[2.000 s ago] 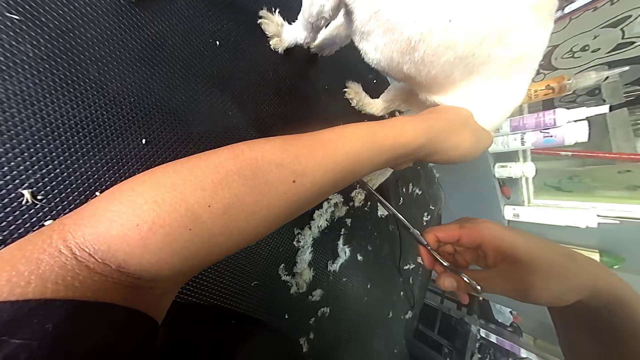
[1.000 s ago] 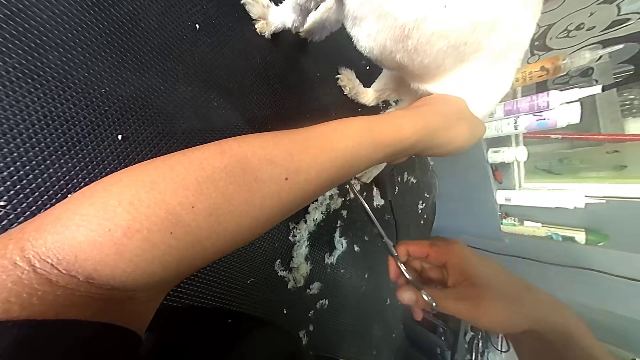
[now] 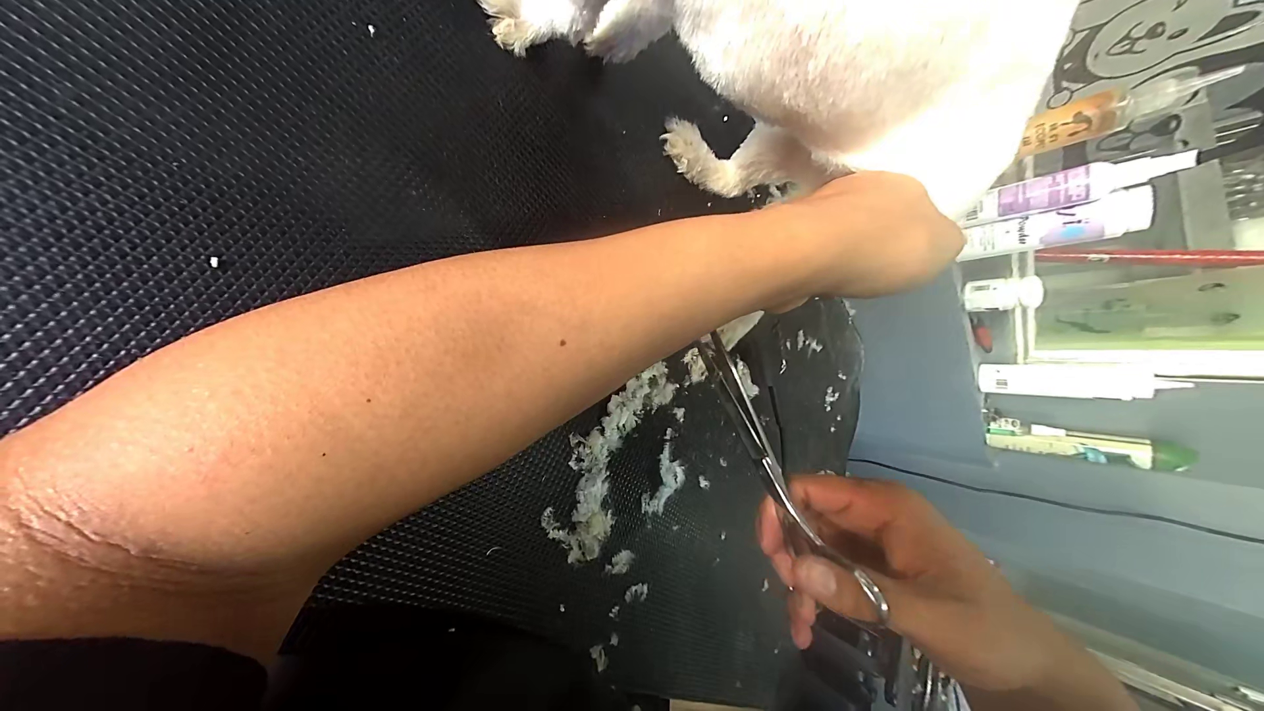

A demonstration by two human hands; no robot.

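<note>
A white-coated dog (image 3: pixel 869 79) is on the black textured mat at the top, one paw (image 3: pixel 686 148) reaching left. My left hand (image 3: pixel 879 237) is closed against its hindquarters, its fingers mostly hidden beneath; a pale furry leg end (image 3: pixel 741 331) shows below the wrist. My left forearm crosses the view. At the lower right, my right hand (image 3: pixel 869 563) holds metal grooming scissors (image 3: pixel 755 434), thumb at one finger ring. The blades look slightly apart, pointing up-left, with their tips beside the furry leg end and partly hidden by my left forearm.
Clipped white fur (image 3: pixel 592 474) lies in clumps on the black mat (image 3: pixel 444 148). Several bottles (image 3: pixel 1066 380) and a red rod (image 3: pixel 1145 257) are at the right. A dark cable (image 3: pixel 1066 504) runs along the blue-grey surface. Metal tools (image 3: pixel 933 681) are near the bottom edge.
My right hand with the scissors has moved left and a little down in the view since two seconds ago. The scissor blades now look more apart. My left hand stays against the dog.
</note>
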